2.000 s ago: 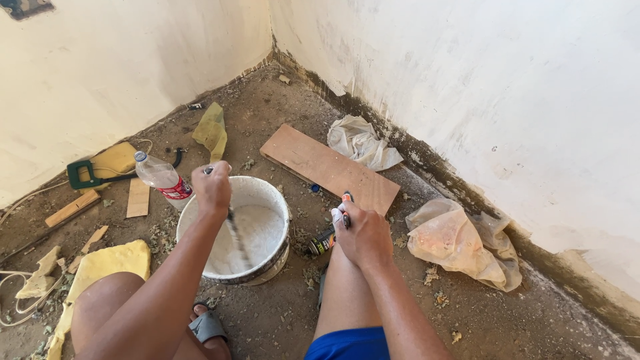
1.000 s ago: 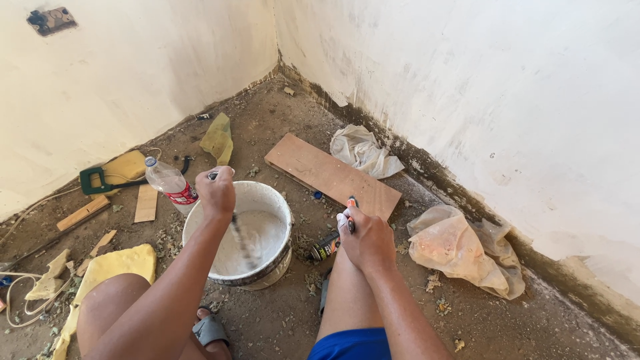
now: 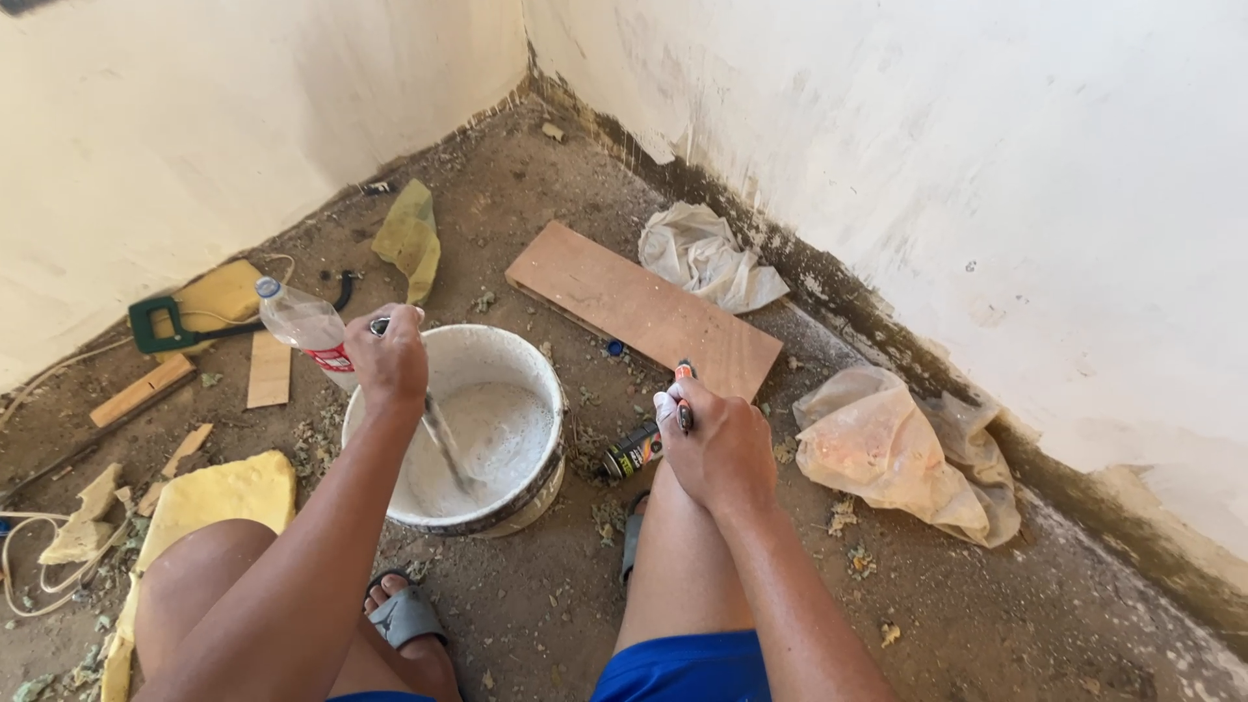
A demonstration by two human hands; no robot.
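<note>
My left hand [image 3: 392, 363] is closed around the top of a metal stirring rod [image 3: 444, 439], whose lower end dips into a white, foamy liquid [image 3: 502, 429]. That liquid lies in a white plastic bucket [image 3: 558, 390] in front of me. Resting above my right knee, my right hand [image 3: 720, 444] grips a small tool with black and orange parts [image 3: 685, 417]; which tool it is I cannot tell. Just left of that hand, a black spray can [image 3: 634, 448] lies on the ground.
Behind the bucket are a wooden board [image 3: 643, 302] and a plastic bottle [image 3: 304, 327]. A green-handled hacksaw [image 3: 161, 325] lies left. Crumpled plastic bags [image 3: 877, 444] lie along the right wall. Yellow foam [image 3: 224, 492] is beside my left knee, near a loose cable [image 3: 29, 517].
The lower part of the rod has shifted within the bucket while my left hand stays above it. My right hand keeps its hold near my knee.
</note>
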